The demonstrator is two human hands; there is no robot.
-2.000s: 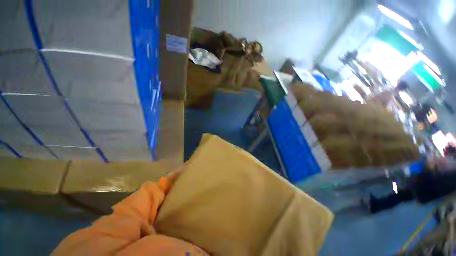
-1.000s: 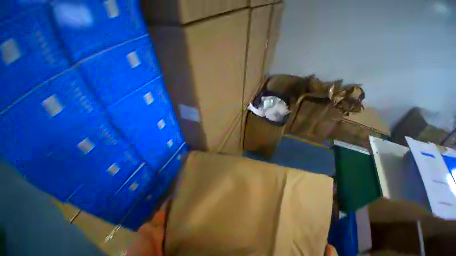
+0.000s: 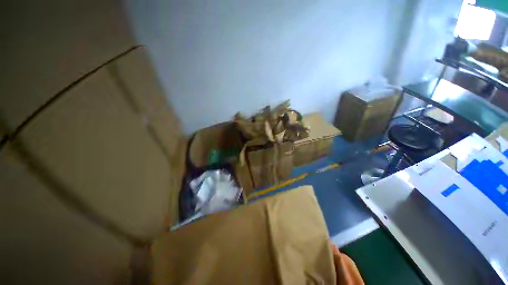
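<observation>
A kraft-wrapped bundle [image 3: 239, 242] fills the bottom centre, close in front of me. Its brown paper is smooth with a fold running down it, and its lower part is cut off by the frame's edge. A bit of orange sleeve [image 3: 347, 269] shows at its right side. Neither of my hands can be seen; they are hidden by the bundle or out of the picture.
Tall brown cartons [image 3: 83, 145] stand close on the left. A black-rimmed waste bin [image 3: 214, 192] holds white scraps beside crumpled kraft paper [image 3: 273, 125]. A carton [image 3: 367, 111], a round stool [image 3: 415, 136] and a green bench [image 3: 384, 253] with white-and-blue boxes [image 3: 459, 203] are at right.
The view has swung right, from stacked blue-and-white boxes to the wall, bin and green bench. The bundle stays in front of me, now lower in the picture. The bin and bench appear nearer.
</observation>
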